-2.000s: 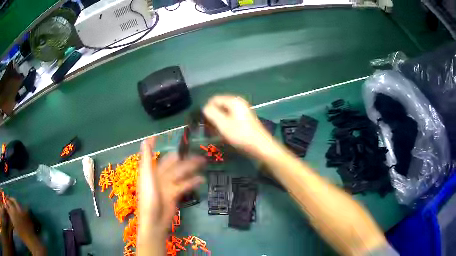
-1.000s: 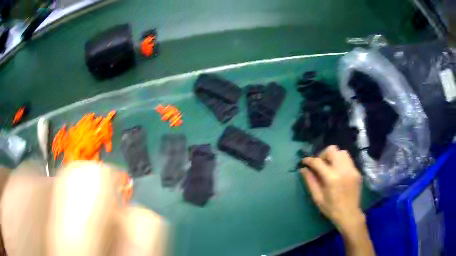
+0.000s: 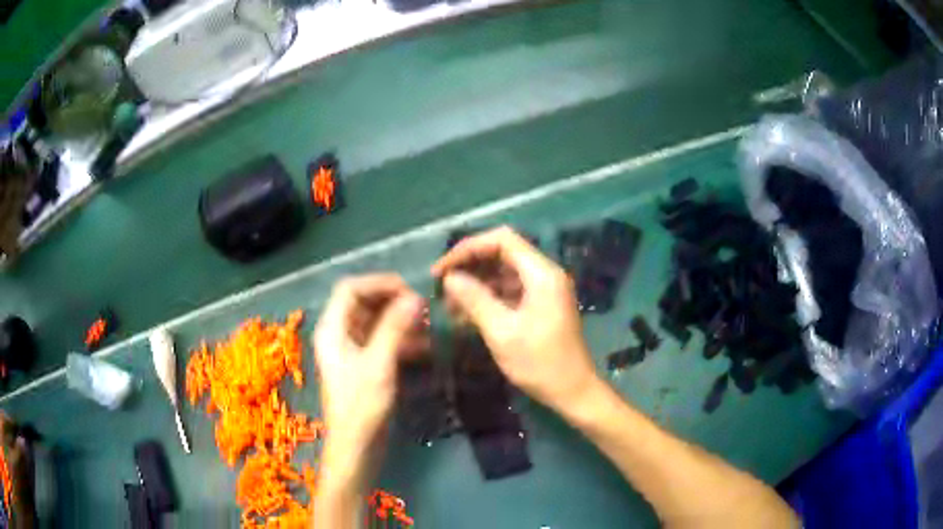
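Note:
My left hand [image 3: 357,336] and my right hand [image 3: 525,315] are close together mid-bench, fingers curled, a narrow gap between their fingertips. Dark shapes show at the fingertips and palms, but blur hides whether either hand holds a part. Black housings [image 3: 500,446] lie just below and partly behind the hands. More black housings [image 3: 600,258] lie overlapped right of my right hand. A loose pile of orange clips [image 3: 248,382] lies left of my left hand. A heap of small black inserts [image 3: 729,284] lies at the right, with a few loose ones nearer the hands.
An open clear plastic bag [image 3: 894,243] with black parts is beside the heap, above a blue bin [image 3: 869,475]. Past the white line are a black rounded unit [image 3: 251,209] and a housing with orange [image 3: 324,186]. A pale-handled knife [image 3: 165,362] and crumpled bag [image 3: 100,380] lie left.
My right hand has moved from the black heap back to mid-bench. My left hand has moved up and right from the lower left, now beside it. The camera view has shifted.

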